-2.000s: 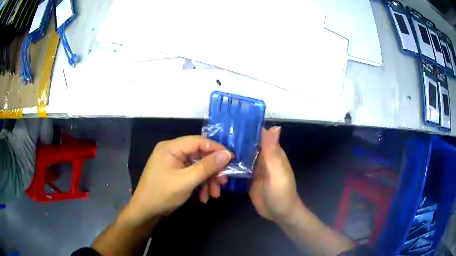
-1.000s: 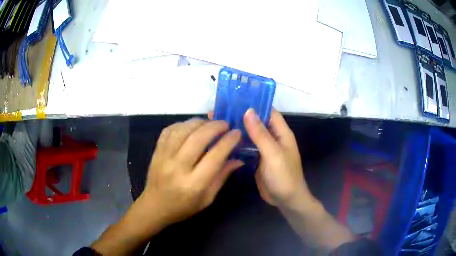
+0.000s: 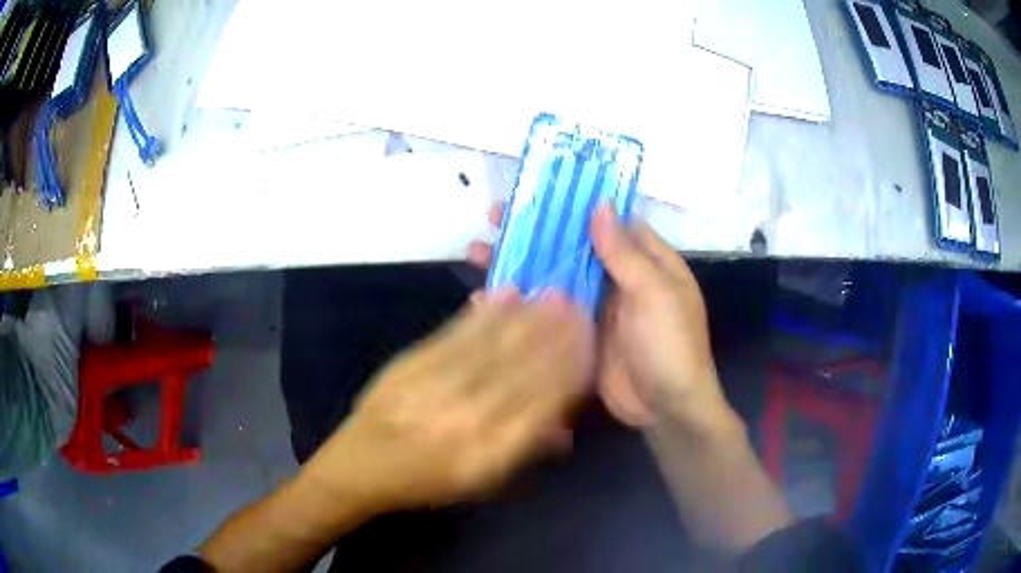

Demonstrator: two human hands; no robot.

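Observation:
A phone mid-frame unit (image 3: 567,202) shows its glossy, striped blue face, tilted slightly right over the bench's front edge. My right hand (image 3: 661,313) holds it from the right, thumb on the blue face and fingertips showing past its left side. My left hand (image 3: 470,392) is blurred and lies over the lower end of the unit, hiding that end. Whether my left fingers hold anything is hidden by the blur.
White sheets (image 3: 448,67) lie on the bench. Units with black pads (image 3: 948,179) stand at the right. Units with blue tails (image 3: 131,45) are at the left. Red stools (image 3: 146,392) and a blue bin (image 3: 912,414) are below the bench.
The unit has moved up and away over the bench, and its face looks lighter and more striped. My left hand has moved over its lower end; the clear film seen earlier no longer shows separately.

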